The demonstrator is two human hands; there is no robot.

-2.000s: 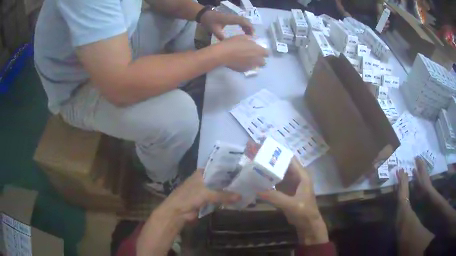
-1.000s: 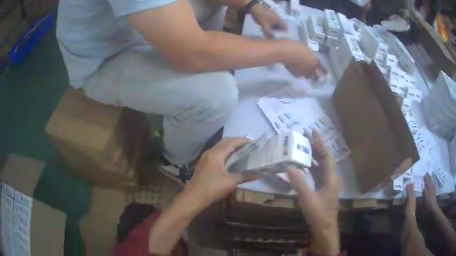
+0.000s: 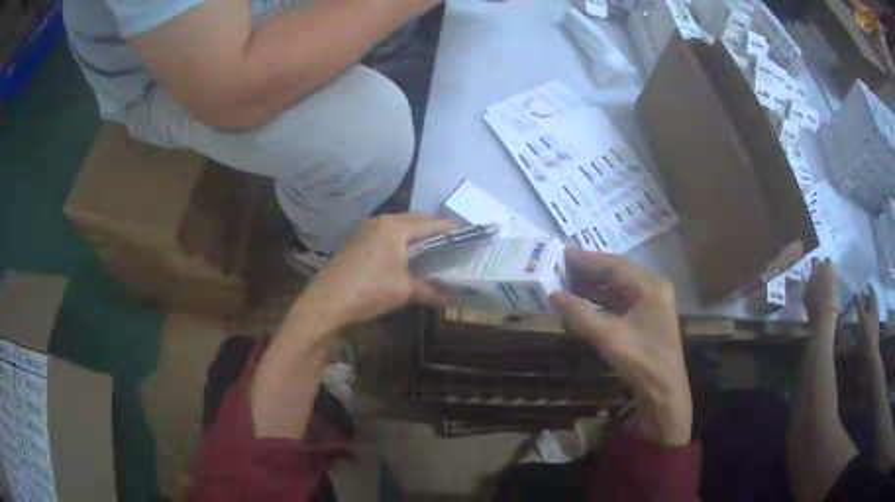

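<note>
A white printed retail box (image 3: 505,267) is held over the table's front edge, its printed end towards the right. My left hand (image 3: 378,265) grips its left part together with thin, stacked printed strips (image 3: 447,245) lying along the top; what they are exactly is unclear. My right hand (image 3: 628,319) holds the right end, thumb and fingers on it. Another white box or printed piece (image 3: 481,206) lies on the table just behind the held box. Flat label sheets (image 3: 579,167) lie on the table beyond.
An open brown carton (image 3: 721,176) stands right of the sheets. White boxes (image 3: 775,83) crowd behind it, with stacked boxes (image 3: 864,137) far right. A seated person (image 3: 314,127) is at left on a brown carton (image 3: 147,216). Another person's hands (image 3: 824,294) are at right.
The held box has turned so its printed side shows more, and strips now show on top in my left hand. The neighbour's hands have left view. The camera view has shifted.
</note>
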